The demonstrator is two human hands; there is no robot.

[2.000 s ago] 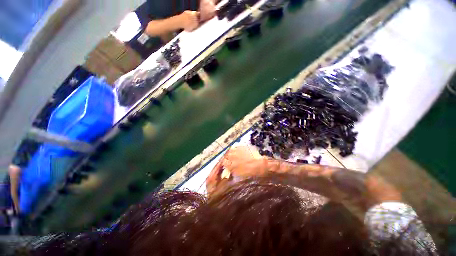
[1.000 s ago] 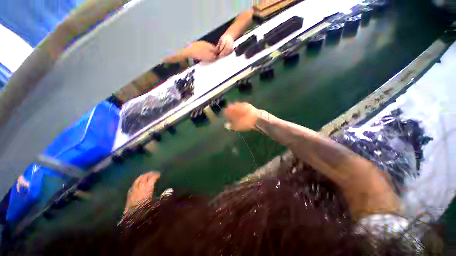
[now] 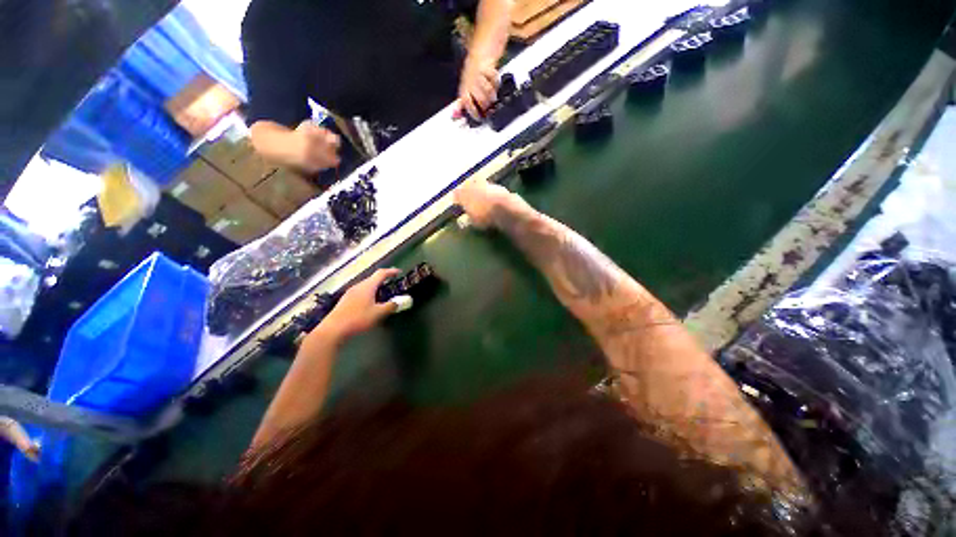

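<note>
My left hand (image 3: 367, 306) is over the far side of the green conveyor belt (image 3: 503, 315), its fingers and thumb around one end of a black assembly unit (image 3: 417, 281). A small white piece is on its thumb. My right hand (image 3: 484, 203) reaches to the belt's far edge, with a pale spot at its fingertips. Whether it holds anything cannot be told. More black units (image 3: 594, 123) sit along the belt's far edge, up and right of my right hand. Dark hair hides the near part of the belt.
A heap in clear plastic (image 3: 849, 357) lies at right behind the worn near rail (image 3: 807, 226). Across the belt, a person's hands (image 3: 479, 92) are at a row of black units (image 3: 574, 55). Another bagged heap (image 3: 275, 262) and a blue bin (image 3: 131, 336) are at left.
My left hand has moved up and right to the belt's far side and onto a black unit. My right hand has moved slightly up to the far edge. The view has shifted.
</note>
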